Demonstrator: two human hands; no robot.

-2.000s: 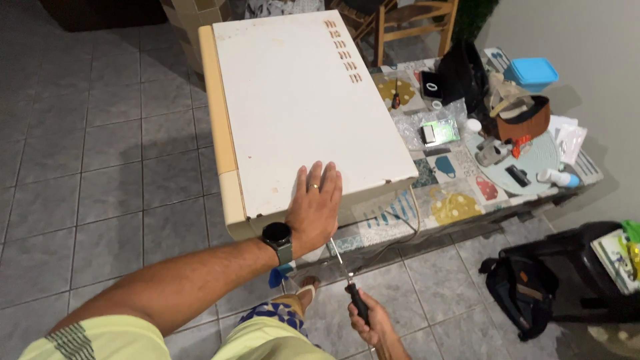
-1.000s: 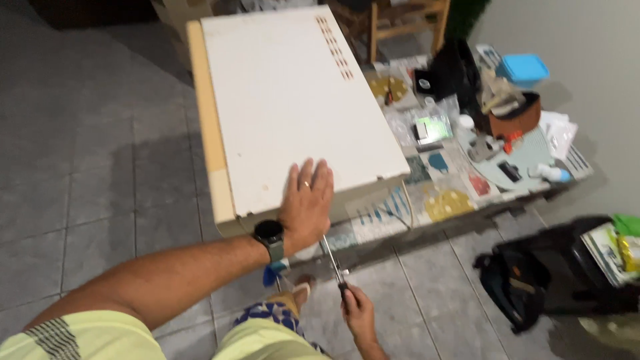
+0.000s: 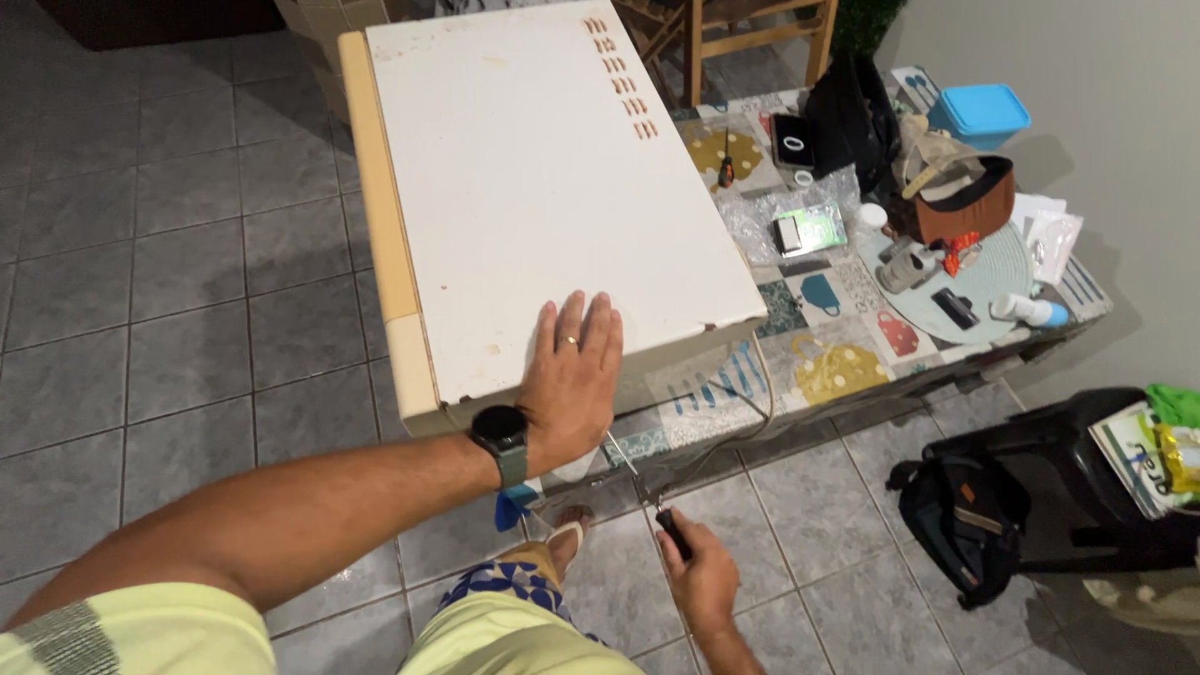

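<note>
A white metal appliance casing (image 3: 553,187) with rusty vent slots, likely a microwave oven, rests on the table, its cream front edge at the left. My left hand (image 3: 570,384) lies flat on the casing's near edge, fingers spread, a ring on one finger and a watch on the wrist. Below it, my right hand (image 3: 698,562) grips the black handle of a screwdriver (image 3: 677,534). The shaft points up toward the casing's near side; its tip is hidden by my left hand. A power cord (image 3: 771,394) hangs in a loop beside the casing.
On the patterned tablecloth (image 3: 834,370) lie a second screwdriver (image 3: 727,169), a phone (image 3: 793,141), bubble wrap (image 3: 750,220), a cap (image 3: 966,202) and a blue container (image 3: 980,112). A black backpack (image 3: 966,525) hangs by a black chair (image 3: 1059,459) at the right. A wooden chair (image 3: 759,42) stands behind.
My left hand stays on the casing, and my right hand stays on the screwdriver below it. Nothing has plainly been let go or taken hold of; the view has shifted slightly.
</note>
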